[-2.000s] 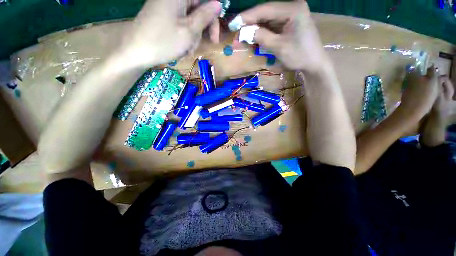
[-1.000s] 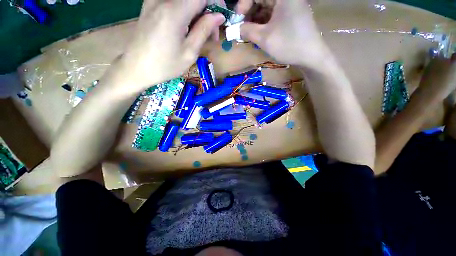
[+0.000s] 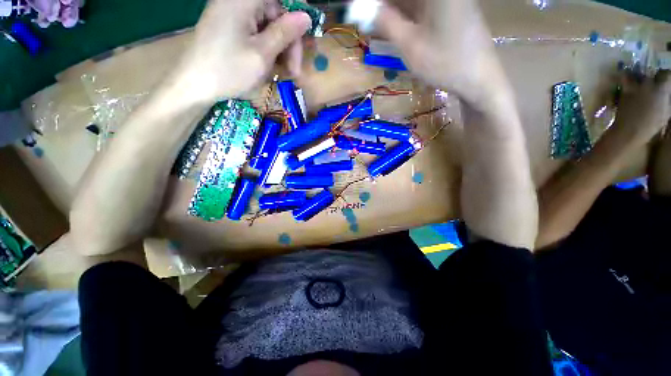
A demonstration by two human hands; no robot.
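My left hand [image 3: 250, 48], at the top edge, pinches a small green circuit board [image 3: 305, 13] with thumb and fingers. My right hand [image 3: 441, 55], cut off by the top edge, has a blurred white piece [image 3: 363, 13] at its fingertips, close to the board. A blue cell [image 3: 382, 60] with thin wires shows partly hidden under my right hand. A pile of blue wired cells [image 3: 309, 136] lies between my forearms; a few carry white pads [image 3: 277, 169]. Green board panels [image 3: 221, 165] lie left of the pile, partly overlapping.
Taped brown cardboard [image 3: 397, 209] covers the work surface. A tapered green panel [image 3: 569, 121] lies right, near another person's arm [image 3: 600, 172]. An open box [image 3: 26, 213] with green boards stands left. Pink parts [image 3: 55, 10] and a blue cell [image 3: 26, 38] lie on the green belt at top left.
The board shows more clearly in my left hand. The white piece has moved up and away from the board to the right. More of the blue cell under my right hand shows. The view has shifted slightly.
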